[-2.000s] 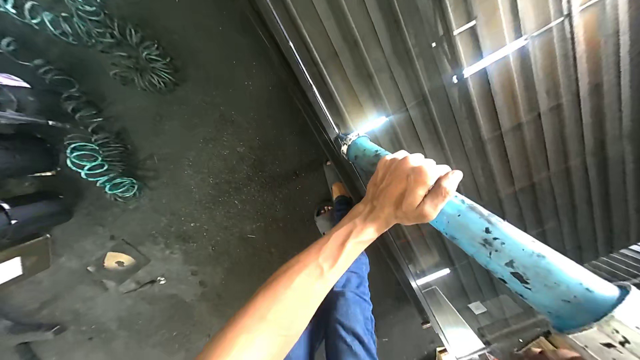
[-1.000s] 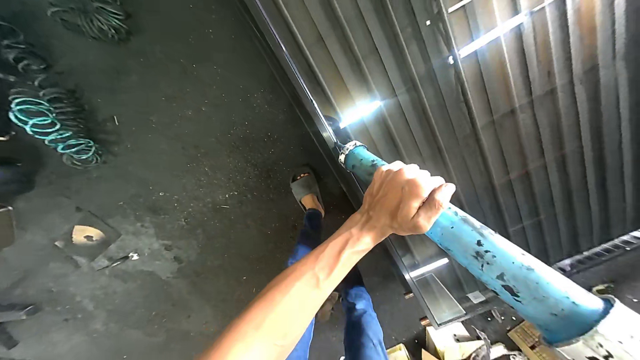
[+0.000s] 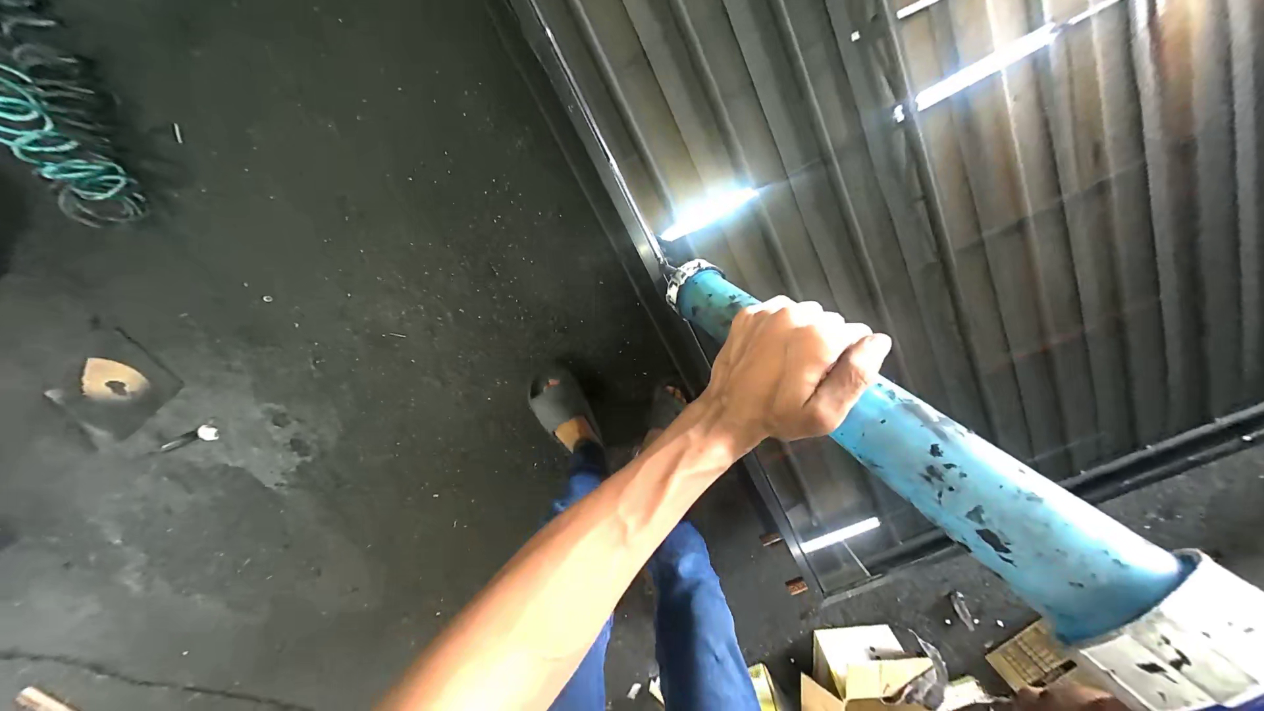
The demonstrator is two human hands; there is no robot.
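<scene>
My left hand is closed around a blue painted tube with chipped paint, near its narrower upper end. A whitish collar rings that far end, which is at the long metal edge of a corrugated metal panel. Towards the lower right the tube widens into a white, chipped section. What looks like part of my right hand shows under that section at the bottom edge; its fingers and grip are hidden.
Green coiled wire or tubing lies on the dark floor at the upper left. Left of my feet are a flat plate and a small tool. Open cardboard boxes and scraps lie at the bottom right, near the panel's corner.
My feet have shifted beside the panel, and both sandals now show. My left hand keeps its hold on the blue tube. The view has moved, with the coils nearer the left edge.
</scene>
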